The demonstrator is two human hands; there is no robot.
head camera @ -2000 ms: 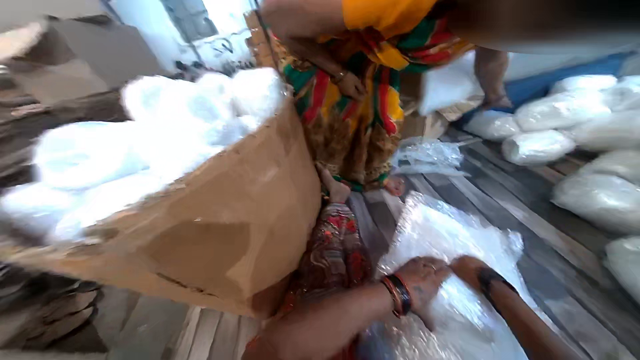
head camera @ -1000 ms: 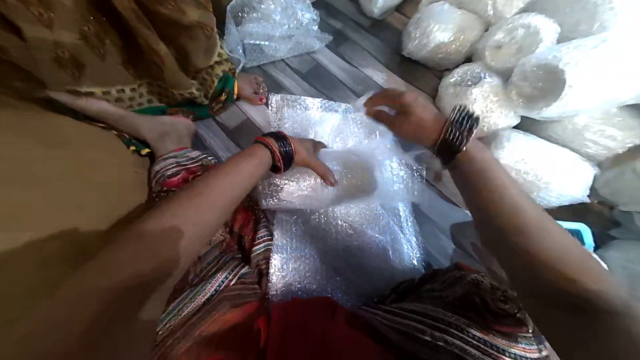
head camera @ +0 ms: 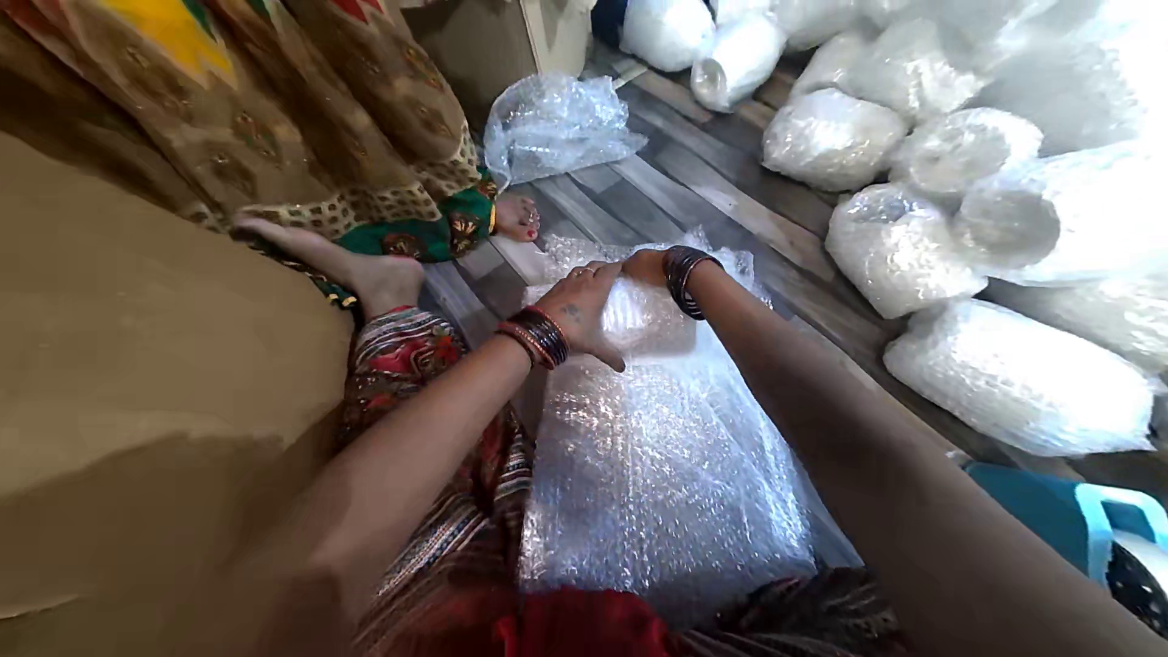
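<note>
A sheet of bubble wrap (head camera: 657, 474) lies on the floor between my legs, its near end by my lap. At its far part rests a whitish wrapped bundle (head camera: 648, 319); what is inside cannot be seen. My left hand (head camera: 584, 310) lies on the bundle's left and far side, fingers spread and thumb toward me. Beside it, my right hand (head camera: 646, 266) is at the bundle's far edge, bent at the wrist, its fingers mostly hidden. Whether it grips the wrap cannot be told.
Several bubble-wrapped bundles (head camera: 1013, 374) are heaped at the right. A crumpled piece of bubble wrap (head camera: 557, 128) lies beyond a person's foot (head camera: 516, 217). A cardboard box (head camera: 164, 365) fills the left side. A turquoise plastic container (head camera: 1040, 511) stands at the lower right.
My right hand, raised over the right of the bundle one second ago, is now at its far edge beside my left hand. The view has swung away from the box of white bundles.
</note>
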